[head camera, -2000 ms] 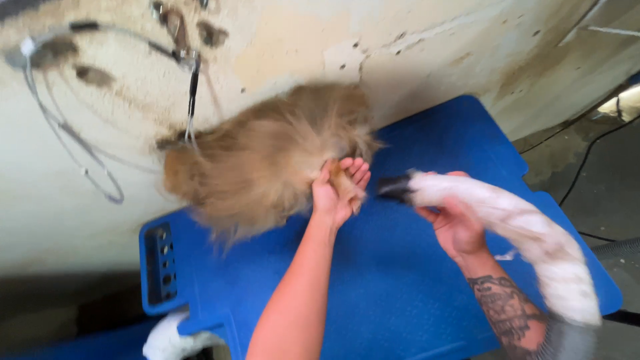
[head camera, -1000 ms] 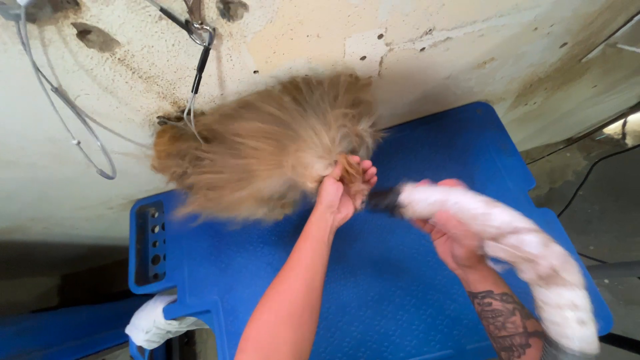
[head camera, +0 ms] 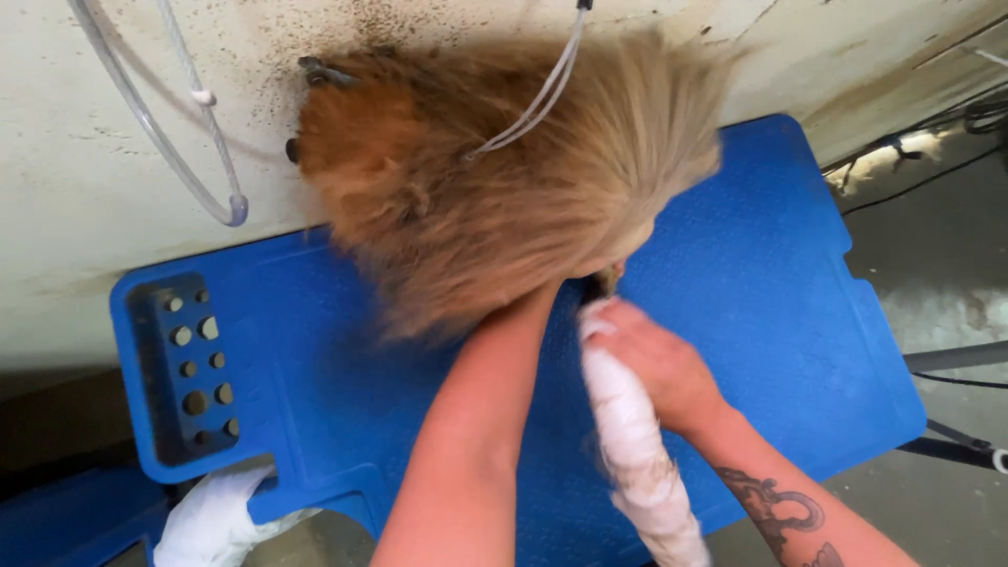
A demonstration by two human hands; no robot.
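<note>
A long-haired tan dog (head camera: 504, 181) stands on a blue plastic table (head camera: 748, 315) by the wall, its head to the left and its coat blown about. A cable loop (head camera: 543, 102) runs down into the fur at its neck. My left hand (head camera: 594, 266) is under the dog's rear side, mostly hidden by the fur, so its hold cannot be made out. My right hand (head camera: 661, 362) is closed around a dryer hose wrapped in white material (head camera: 622, 417). The hose's dark nozzle (head camera: 596, 290) points up toward the dog's underside, close to my left hand.
Another plastic-coated cable loop (head camera: 157, 134) hangs against the stained wall (head camera: 47, 220). A recessed tray with round holes (head camera: 189, 370) forms the table's left end. White cloth or wrapping (head camera: 213, 512) shows below it. Black cables (head camera: 921, 185) and dark bars lie to the right.
The paw seen in my left hand earlier is now hidden, with that hand under the fur. The hose has swung from slanting right to nearly upright below the dog. The view is closer.
</note>
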